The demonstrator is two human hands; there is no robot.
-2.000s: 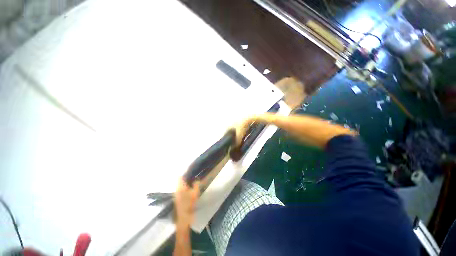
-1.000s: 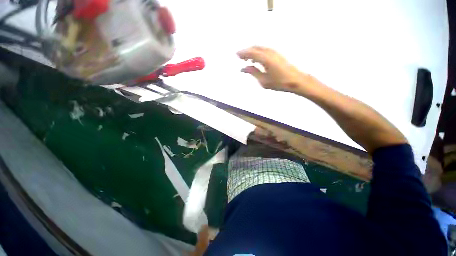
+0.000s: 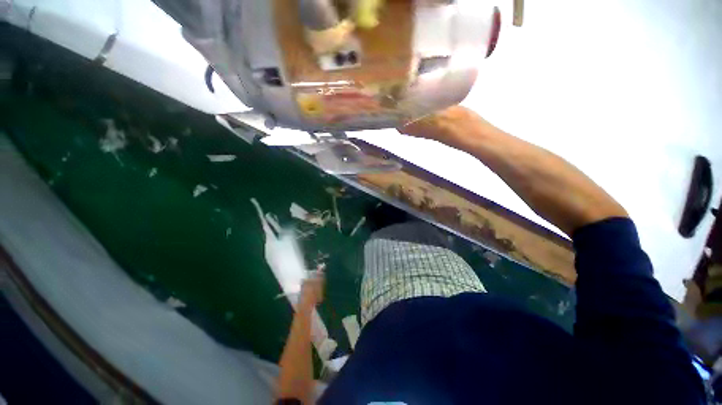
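Observation:
The large cutting machine (image 3: 356,71), with a silver-grey and brown motor body, fills the top centre at the edge of the white fabric lay (image 3: 586,87). Its flat shiny base plate (image 3: 346,158) shows below the motor at the table edge. My right hand (image 3: 440,120) reaches in at the motor's lower right side. Its fingers are hidden behind the motor, so its grip cannot be told. My left hand (image 3: 313,289) is low over the floor at a blurred white strip (image 3: 286,257). Its fingers are blurred, and whether it holds the strip cannot be told.
A dark cloth weight (image 3: 697,196) lies on the lay at far right. The table's worn brown edge (image 3: 475,212) runs below the lay. White offcuts (image 3: 305,212) lie on the green floor. A pale-skirted table (image 3: 87,269) stands at lower left.
The view has swung left since the earliest frame. The machine now appears larger and nearer the centre. My right hand has moved from above the lay to the motor. My left hand has reached forward.

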